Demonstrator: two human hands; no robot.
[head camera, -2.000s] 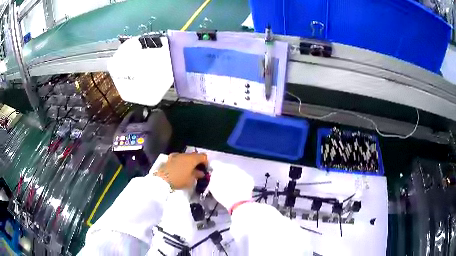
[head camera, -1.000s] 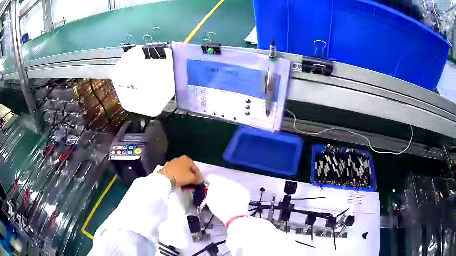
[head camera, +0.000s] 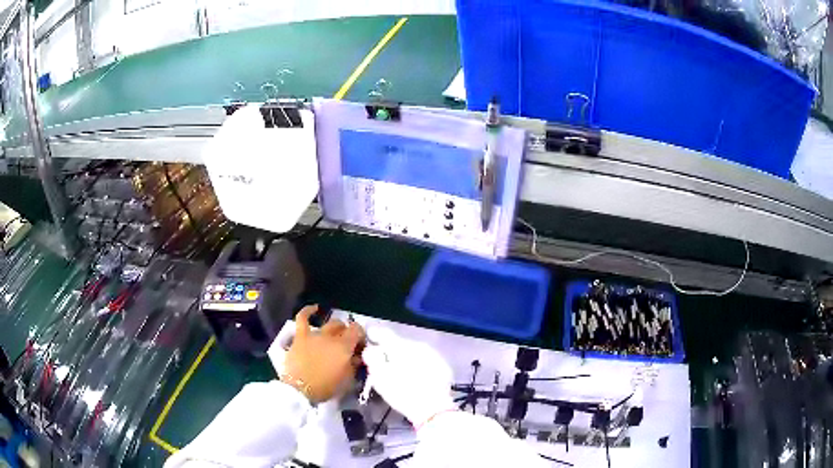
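Note:
My left hand (head camera: 321, 356), bare, is at the left end of the white fixture board (head camera: 653, 393), fingers bent and partly spread. My right hand (head camera: 406, 370), in a white glove, is beside its fingertips. A small dark part with a bit of red (head camera: 362, 371) shows between the hands; what grips it is hidden. A black harness (head camera: 585, 402) with thin branches lies across the grey fixture blocks (head camera: 566, 435) to the right. A black block (head camera: 353, 424) stands on the board below my hands.
A black box with coloured buttons (head camera: 233, 306) stands left of the board. Behind the board are an empty blue tray (head camera: 479, 294) and a tray of small black-and-silver parts (head camera: 624, 320). An aluminium rail (head camera: 658, 174) crosses behind, holding an instruction sheet (head camera: 416, 178). Plastic-wrapped bundles (head camera: 100, 338) lie left.
My left hand has turned and its fingers have spread more, showing the back of the hand. My right hand stays close beside it. The whole view has shifted slightly.

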